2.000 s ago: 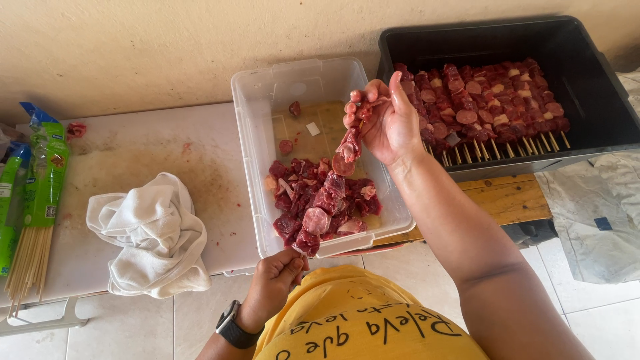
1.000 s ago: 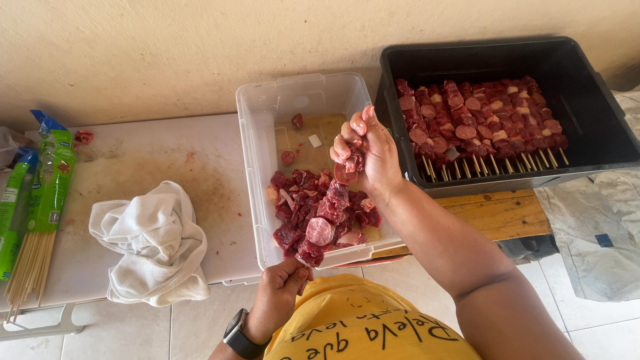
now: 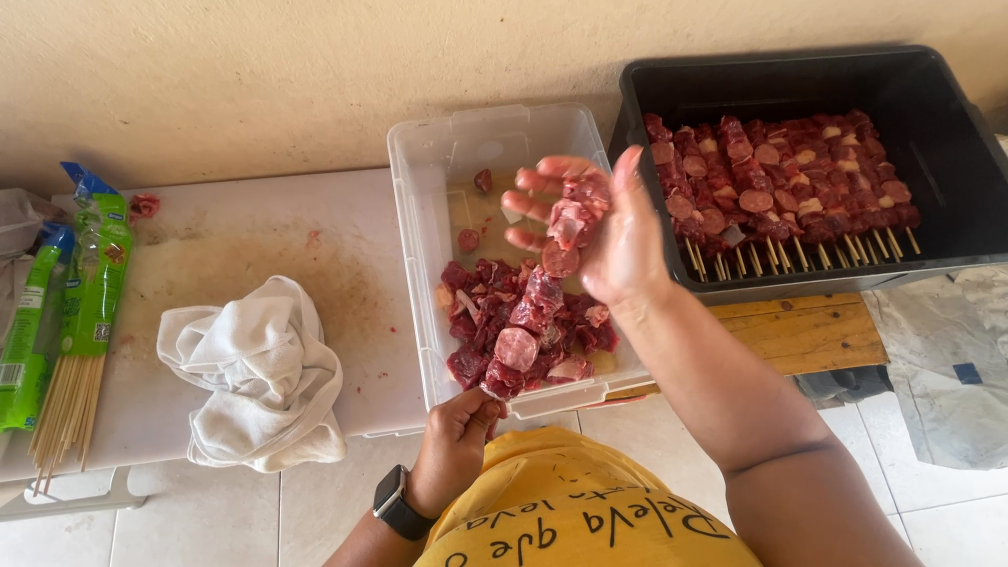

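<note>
My left hand (image 3: 465,421) pinches the near end of a loaded meat skewer (image 3: 535,303), just over the front rim of a clear plastic bin (image 3: 405,260). Red meat chunks and sausage slices run along the skewer; its stick is hidden. At the skewer's far end my right hand (image 3: 610,232) is spread palm up, fingers apart, with the last meat pieces lying against the palm. Loose raw meat chunks (image 3: 472,295) fill the near part of the bin. To the right, a black plastic tub (image 3: 945,157) holds rows of loaded skewers (image 3: 787,177), stick ends toward me.
A crumpled white cloth (image 3: 260,370) lies on the stained white board (image 3: 370,220) at left. Beyond it are green packs of wooden skewers (image 3: 98,276). A wooden bench (image 3: 795,331) supports the black tub. The wall stands behind everything, and a pale sheet (image 3: 937,362) hangs at right.
My right hand's fingers have opened from their curl around the skewer's far end. My left hand keeps its pinch on the near end.
</note>
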